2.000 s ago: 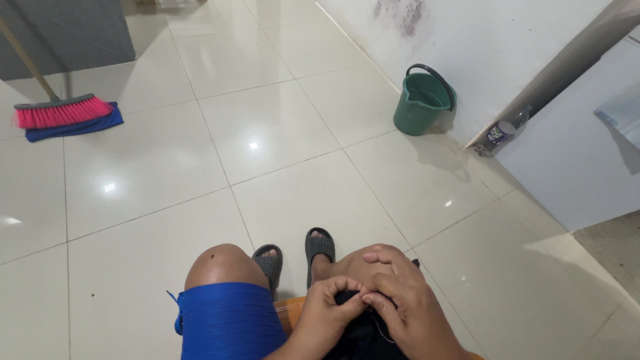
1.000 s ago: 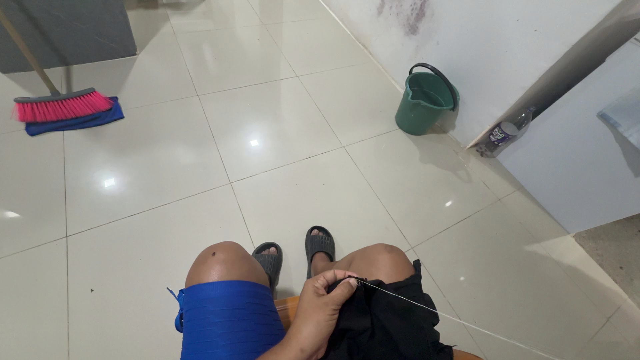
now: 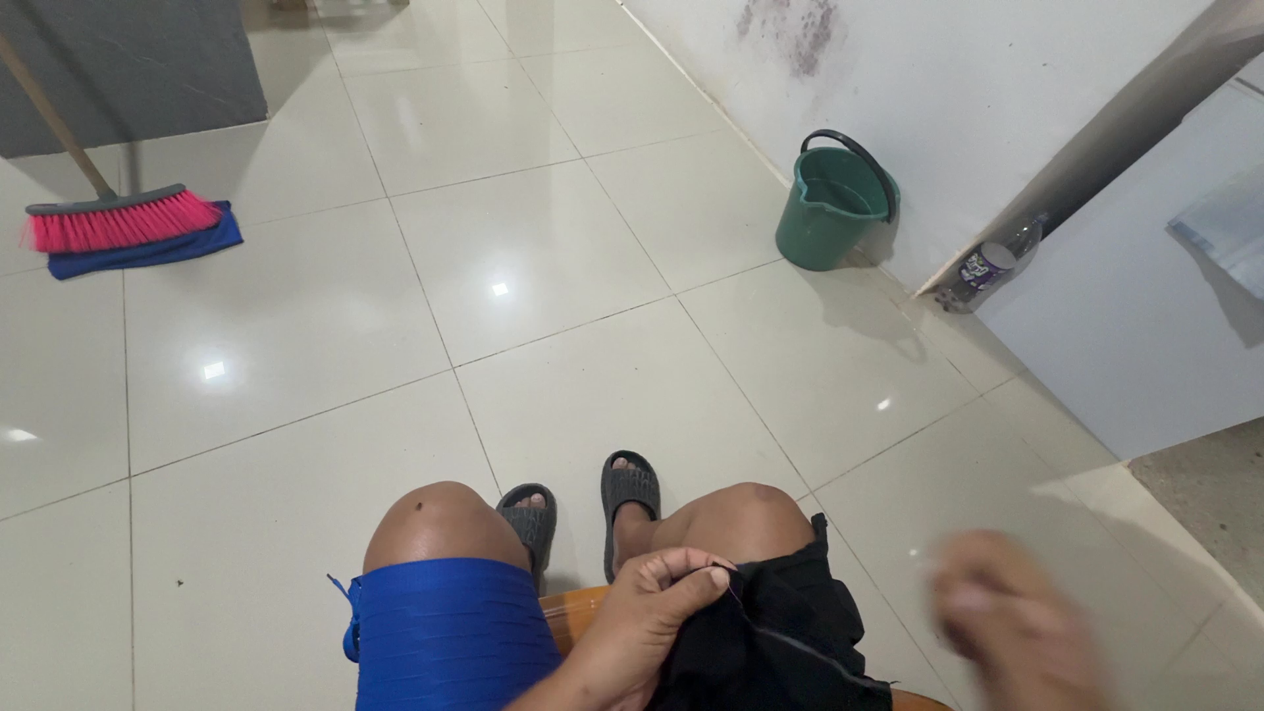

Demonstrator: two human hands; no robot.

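Over my right thigh lies a black cloth garment (image 3: 790,632), its edge pinched between the thumb and forefinger of my left hand (image 3: 657,612). A thin thread runs from those fingertips down across the cloth. Blurred by motion, my right hand (image 3: 1017,617) is raised off to the right of the garment, its fingers curled; whether it holds a needle or the thread's end cannot be seen. Blue fabric (image 3: 449,632) covers my left thigh.
An orange seat (image 3: 573,614) shows between my legs. A green bucket (image 3: 828,212) stands by the white wall, near a plastic bottle (image 3: 987,267). At left, a pink-bristled broom (image 3: 123,222) rests on a blue cloth (image 3: 148,259). Dark slides (image 3: 630,486) are on my feet.
Two seconds ago both hands were together at the cloth. My right hand then left the view with the thread stretched out to the right, and now shows again at the right. My left hand stays at the cloth.
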